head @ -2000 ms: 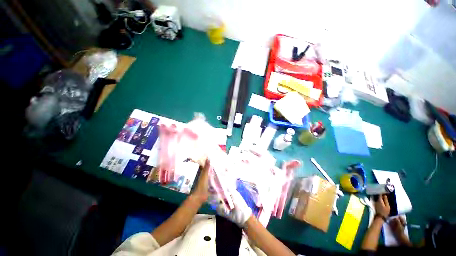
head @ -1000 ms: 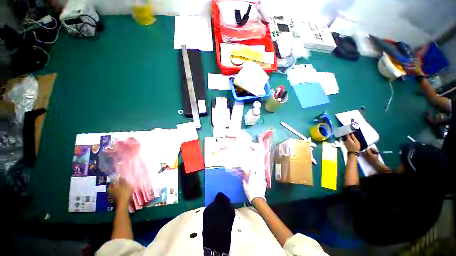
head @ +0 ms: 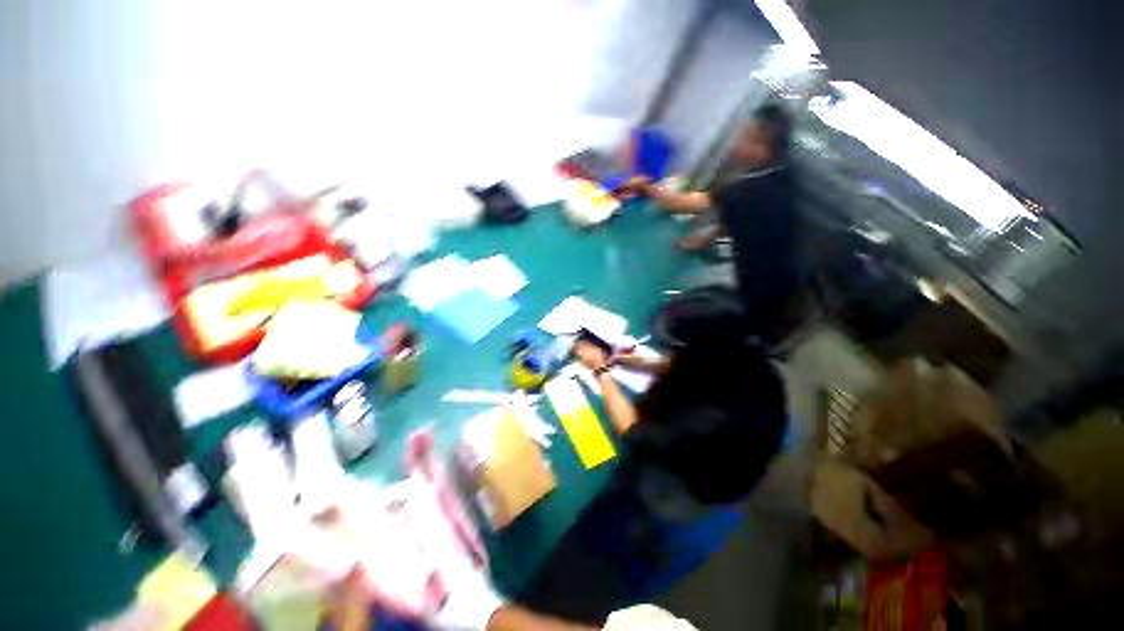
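The frame is strongly blurred. My right hand point(head: 468, 602), in a white glove, is at the bottom edge beside the pink strips in clear bags point(head: 425, 524); whether its fingers hold any is unclear. A skin-toned patch at the bottom edge, left of the glove, may be my left hand, but it is too blurred and cut off to tell. Part of the red card point(head: 222, 613) shows at the bottom left. A sliver of blue shows beside the strips at the bottom edge.
A small brown carton point(head: 505, 466) and yellow card point(head: 579, 422) lie right of the strips. A red tray point(head: 185, 290), blue basket point(head: 308, 392), pen cup point(head: 401, 360) and white bottle point(head: 354, 419) stand behind. Two people are at right, near open cartons point(head: 931, 425).
The view has swung right, bringing the second person and floor cartons into sight. The poster sheet and left pink pile have left the picture. The gloved hand remains beside the right-hand strips.
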